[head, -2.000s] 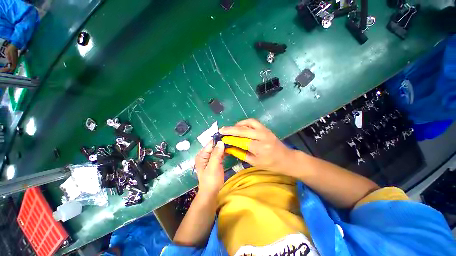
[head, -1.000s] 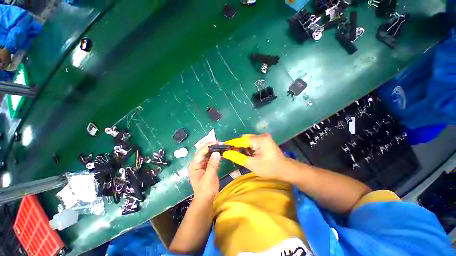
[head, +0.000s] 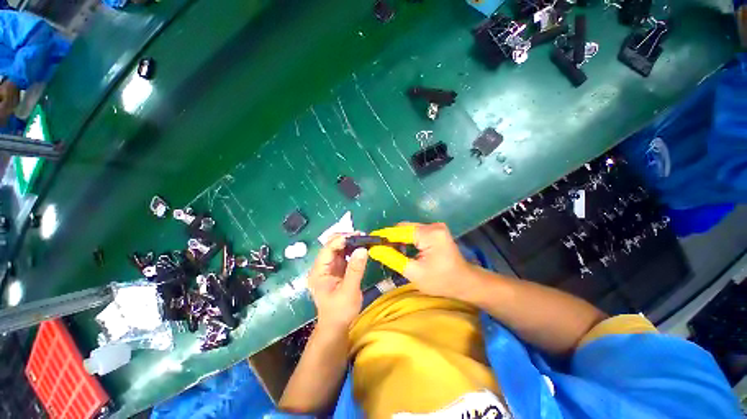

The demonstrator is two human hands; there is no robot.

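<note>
A small dark device body [head: 362, 242] is held edge-on between both hands, just above the bench's front edge. My left hand [head: 334, 278] grips its left end between thumb and fingers. My right hand [head: 426, 255], with yellow finger cots [head: 390, 259] on thumb and forefinger, holds its right end. The fingers hide most of the piece. A white wipe [head: 339, 227] and a white oval piece [head: 296, 250] lie just beyond my left hand.
Flat dark square pieces [head: 349, 187] lie on the green bench [head: 270, 176]. Small binder clips [head: 201, 286] are heaped left, beside a plastic bag [head: 135, 315]. Larger clips [head: 532, 29] lie far right, one clip [head: 431, 157] nearer. A parts tray [head: 606, 217] is below the edge. Blue sleeves show at right.
The hands have moved slightly left and down in the picture since the first frame, and the held piece is now turned edge-on. Both hands still hold it.
</note>
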